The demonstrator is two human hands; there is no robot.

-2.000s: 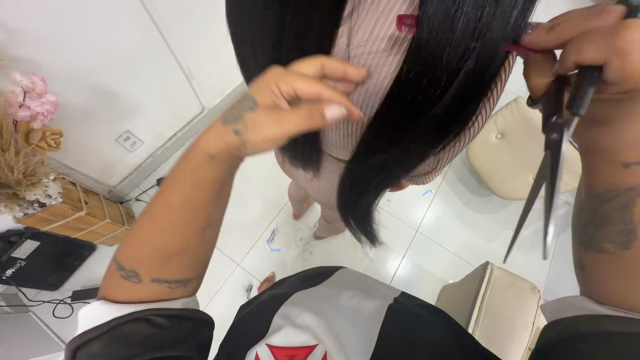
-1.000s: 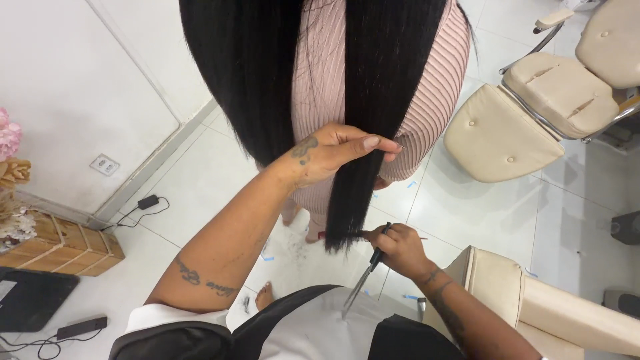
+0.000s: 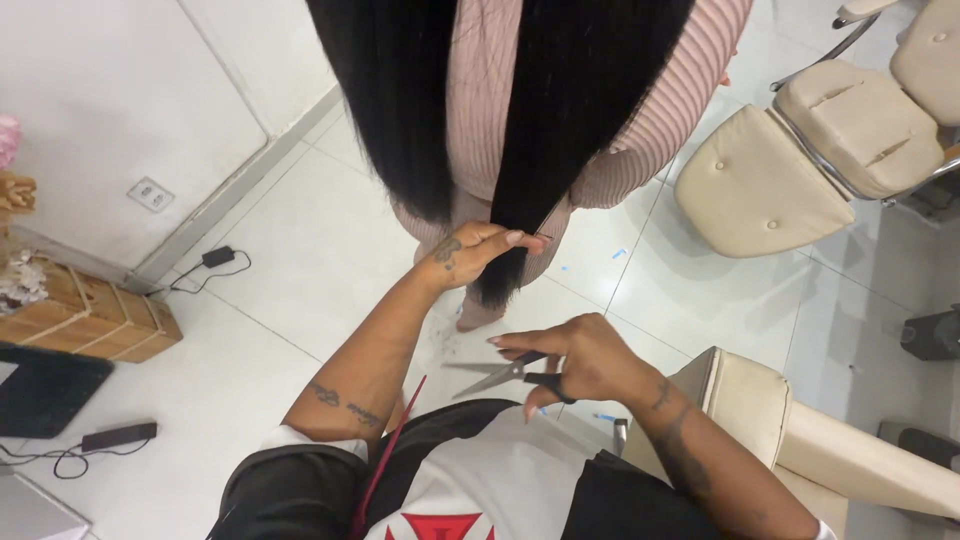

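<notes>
A person in a pink ribbed outfit [image 3: 484, 97] stands with long straight black hair [image 3: 577, 97] hanging down in two parts. My left hand [image 3: 491, 251] holds the right-hand lock between its fingers, a little above the lock's ends. Below it and to the right, my right hand [image 3: 581, 360] has its fingers in the handles of a pair of scissors [image 3: 499, 373]. The blades are spread, point left, and do not touch the hair. A red tail comb [image 3: 390, 454] lies against my shirt, near my left sleeve.
A cream padded salon chair [image 3: 765, 180] is at the upper right, with another cream seat [image 3: 750, 390] close to my right forearm. A wooden crate [image 3: 97, 311], a black device [image 3: 52, 390] and cables are at the left. Blue scraps [image 3: 619, 253] lie on the tiled floor.
My left hand has slid down the lock towards its ends. My right hand, one second ago beside the lock's tip with the scissors pointing down, now holds them with the blades spread.
</notes>
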